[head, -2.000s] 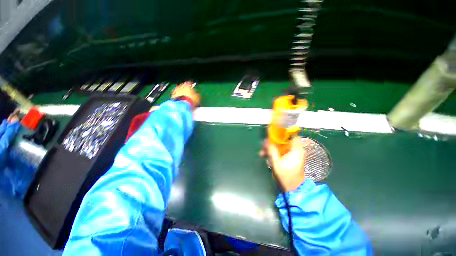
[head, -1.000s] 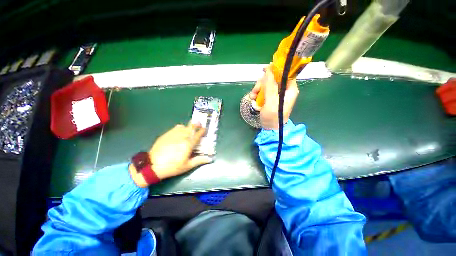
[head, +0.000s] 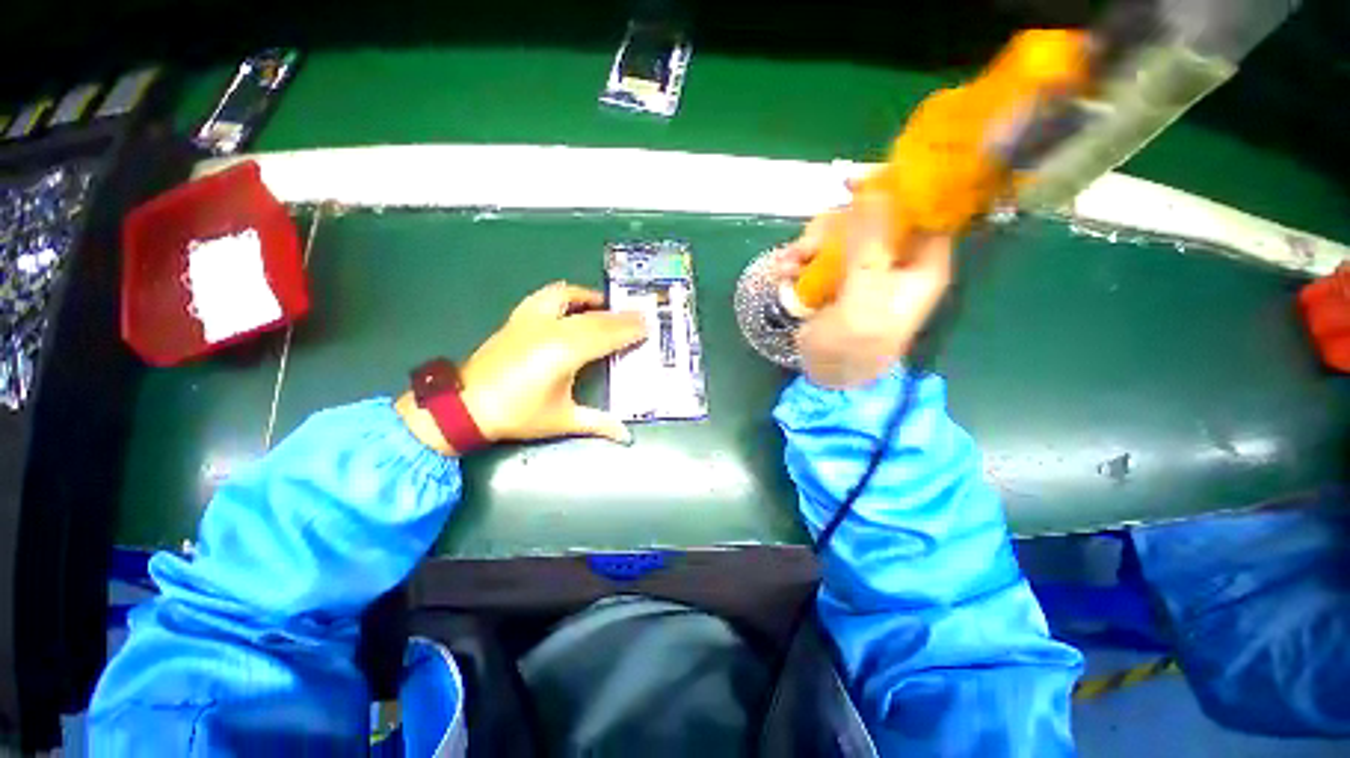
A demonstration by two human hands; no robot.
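An open phone body [head: 659, 341] lies flat on the dark-green bench in front of me, its circuitry at the far end. My left hand [head: 541, 363], with a red wrist strap, is at its left side, index finger on the phone and thumb near its lower left corner. My right hand [head: 874, 296] is closed around the yellow-orange electric screwdriver [head: 948, 156], which is blurred and tilted. Its tip end is over the round perforated screw dish [head: 767, 308]. The hand covers part of the dish, so I cannot tell whether the tip touches it.
A red bin [head: 156, 282] with a white patch inside stands at left, beside the black parts tray [head: 82, 444]. Other phones lie beyond the white strip [head: 504, 184], one at centre [head: 647, 68]. A pale post [head: 1133, 133] stands at right. A blue sleeve [head: 1258, 615] shows lower right.
Since two seconds ago, my left hand has come back from the belt to a phone on the bench. In the last second, its fingers shifted to the phone's left side, and the screwdriver has tilted further right.
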